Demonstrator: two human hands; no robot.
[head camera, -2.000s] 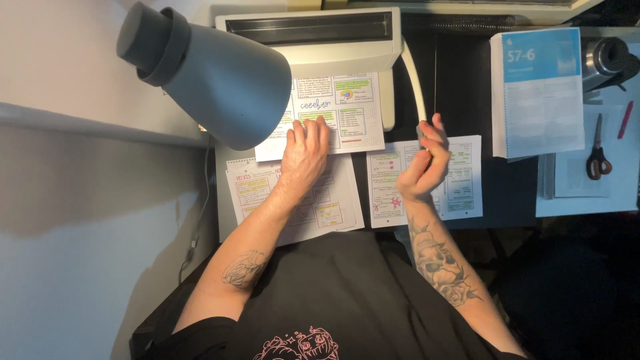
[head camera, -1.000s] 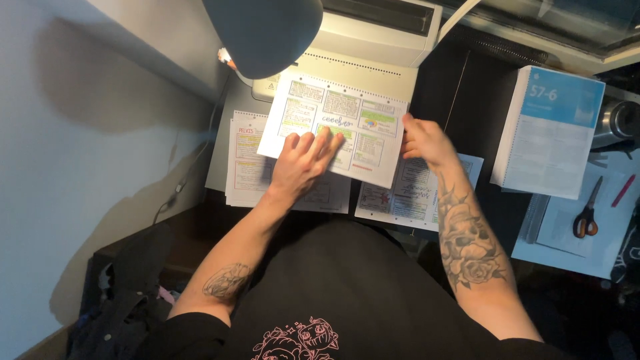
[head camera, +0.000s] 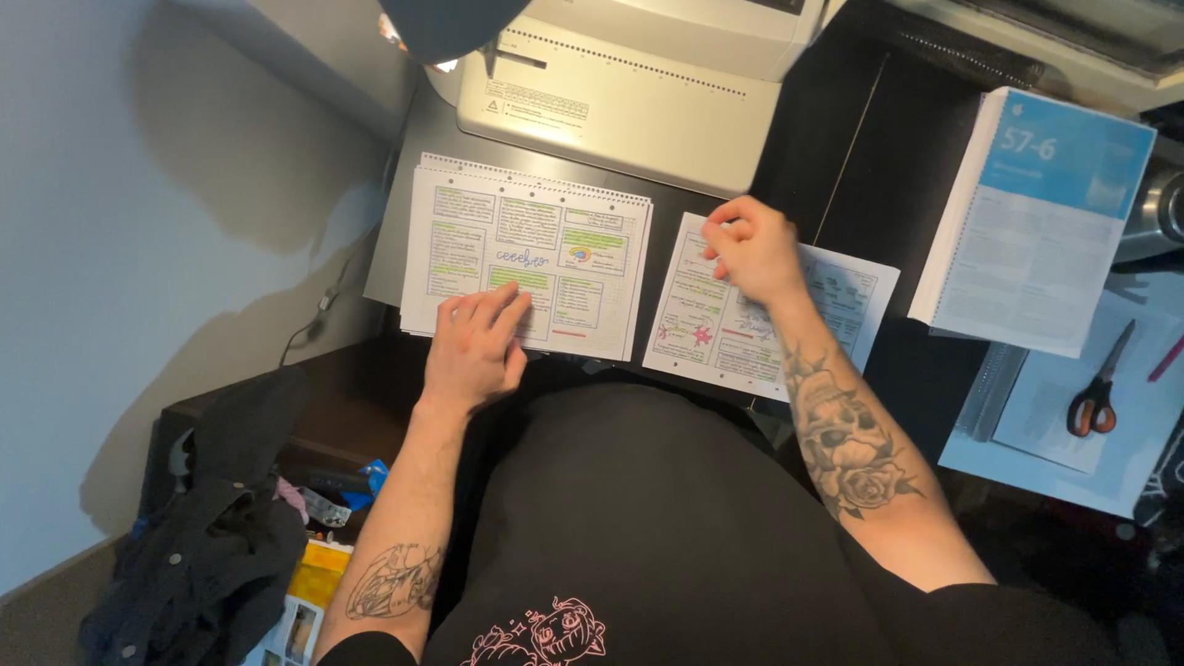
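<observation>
My left hand (head camera: 476, 344) rests with spread fingertips on the lower edge of a highlighted, handwritten sheet (head camera: 606, 222), which lies on top of a stack with punched holes along its upper edge. Over the right-hand pile of handwritten pages (head camera: 684, 287) is my right hand (head camera: 754, 248), its fingers curled; whether it touches the top page I cannot tell. Behind both piles stands a beige binding punch machine (head camera: 638, 116), with no sheet on its flat bed.
A dark lamp shade (head camera: 453, 23) hangs at the upper left. To the right lie a thick stack with a blue-and-white cover (head camera: 1045, 222), scissors (head camera: 1101, 393) and a pink pen (head camera: 1167, 359). A metal container (head camera: 1161, 217) stands at the right edge. Dark clothing (head camera: 213, 536) is at the lower left.
The top sheet, held over the machine's front a second ago, now lies on the left stack. My right hand has let go of its edge and is over the right pile. The view has shifted.
</observation>
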